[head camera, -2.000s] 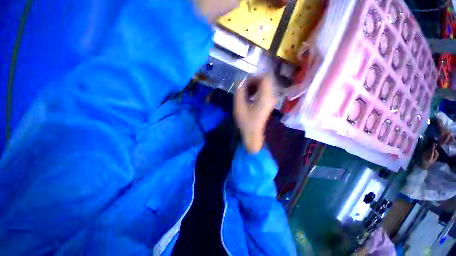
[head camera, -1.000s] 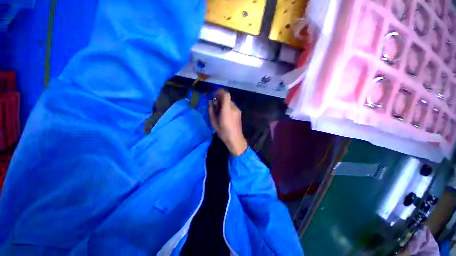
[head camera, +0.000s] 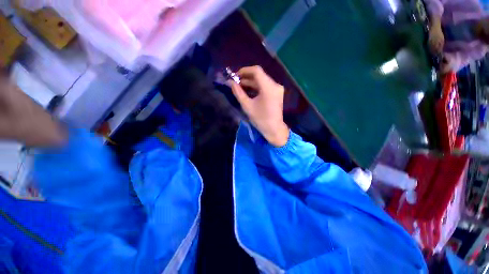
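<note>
My right hand (head camera: 262, 101) is near the middle of the view, over the dark gap between the machine and the green bench. Its thumb and fingers pinch a small shiny metal piece, which looks like a watch case (head camera: 231, 76). The fingers partly hide it. My left hand (head camera: 29, 115) is at the left edge, in front of the machine, strongly blurred and partly cut off; whether it holds anything cannot be told.
The pink tray (head camera: 131, 18) is at the upper left, beside the gold fixture plate (head camera: 51, 27). The green bench (head camera: 343, 69) carries a clear strip (head camera: 289, 24). Red trays (head camera: 429, 198) are at the right. Another person's hand (head camera: 435, 37) shows at the upper right.
The view has swung right, so the tray and machine sit further left. My left hand is back in view at the left edge. My right hand now holds the metal piece out over the gap.
</note>
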